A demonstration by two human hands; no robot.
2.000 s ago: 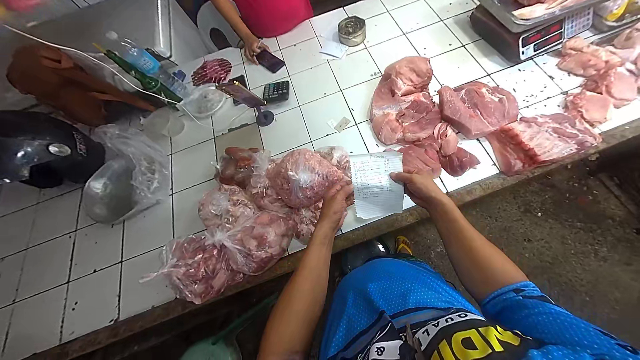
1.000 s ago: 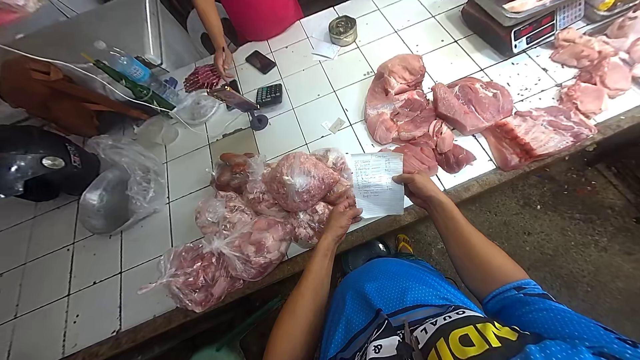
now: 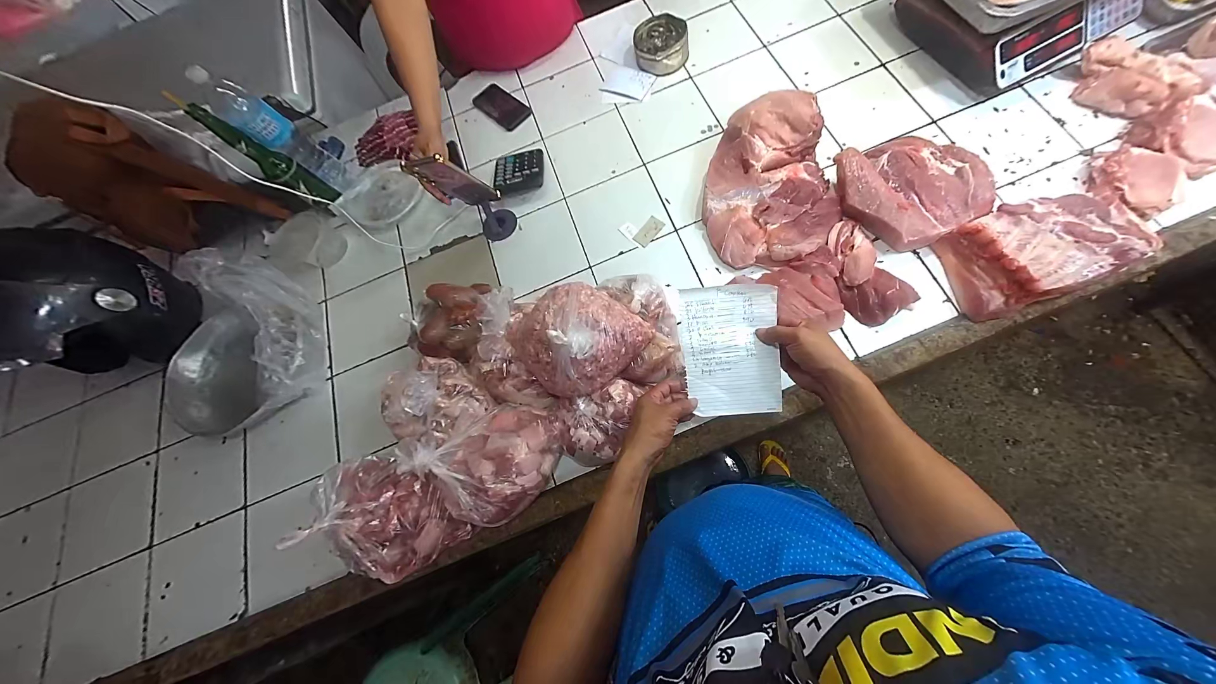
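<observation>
A lined sheet of paper with handwriting (image 3: 731, 366) is held by its edges over the counter's front edge. My left hand (image 3: 657, 418) pinches its lower left edge, beside the bagged meat. Fingers and thumb of my right hand (image 3: 803, 356) grip the right edge, just below raw meat pieces (image 3: 798, 294). Knotted clear plastic bags of ground meat (image 3: 579, 337) and of cut meat (image 3: 503, 461) lie piled to the left of the paper. Larger raw cuts, among them a thick slab (image 3: 917, 190) and a rib slab (image 3: 1045, 252), rest on the white tiles to the right.
Across the counter, another person's hand (image 3: 432, 152) is at a phone on a stand (image 3: 451, 180). Near it are a calculator (image 3: 519, 171), a flat phone (image 3: 502, 106) and a round tin (image 3: 660, 44). A digital scale (image 3: 1016, 38) stands back right; a black helmet (image 3: 104, 294) sits left.
The other person's hand has moved left from the flat phone to the phone on the stand. The flat phone stays on the tiles. Both my hands keep holding the paper.
</observation>
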